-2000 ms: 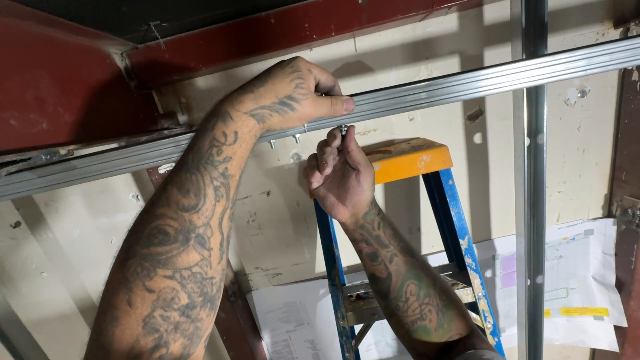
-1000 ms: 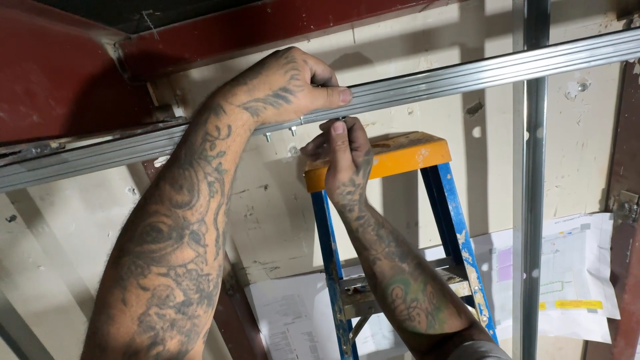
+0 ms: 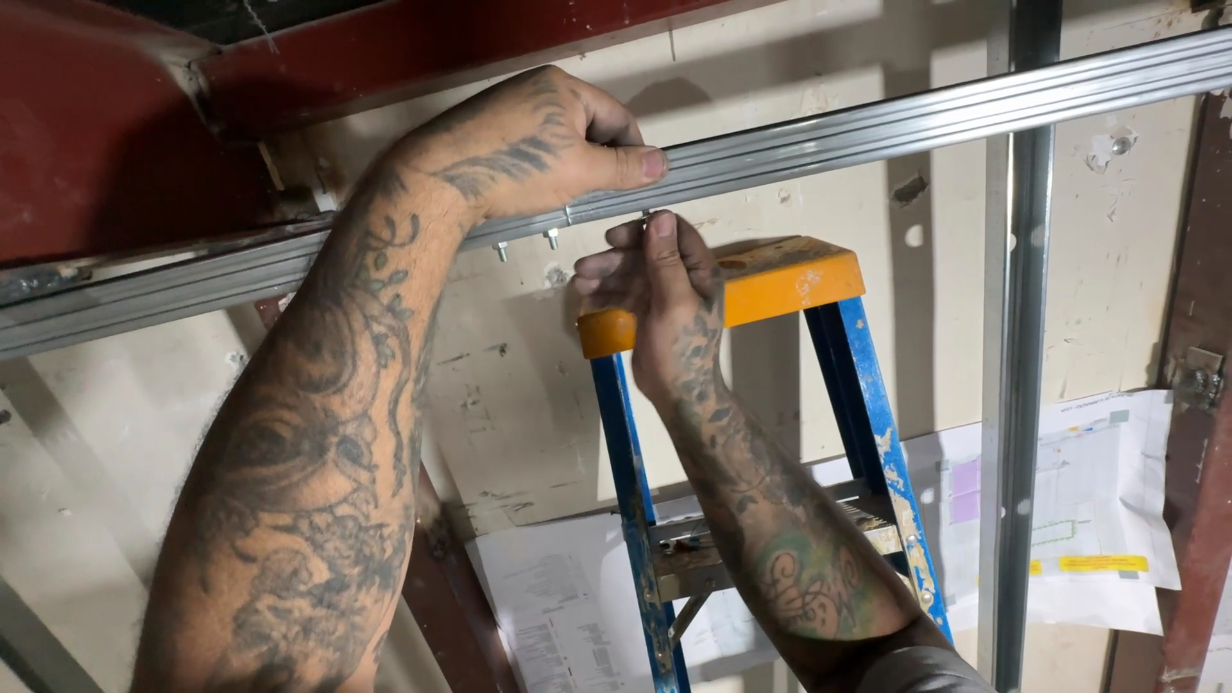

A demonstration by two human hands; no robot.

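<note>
A ribbed metal channel (image 3: 828, 140) runs slantwise across the head view. My left hand (image 3: 539, 144) lies over its upper edge, thumb pressed on the ribbed face, the other fingers partly hidden behind it. Just below the channel, my right hand (image 3: 664, 269) pinches a small metal fastener (image 3: 647, 216) between thumb and finger at the lower edge; most of it is hidden by the fingertips. To the left of that hand, a threaded bolt end with a nut (image 3: 551, 238) and another bolt end (image 3: 501, 251) stick out beneath the channel.
A blue stepladder with an orange top (image 3: 794, 279) stands behind my right hand. An upright metal stud (image 3: 1018, 337) crosses behind the channel at the right. Dark red steel beams (image 3: 433, 63) run above. Printed drawings (image 3: 1088, 510) hang on the pale wall panel (image 3: 510, 414).
My left hand has stayed on the channel. My right hand's fingers have shifted at its lower edge, and the fastener between them shows again after being hardly visible a second ago.
</note>
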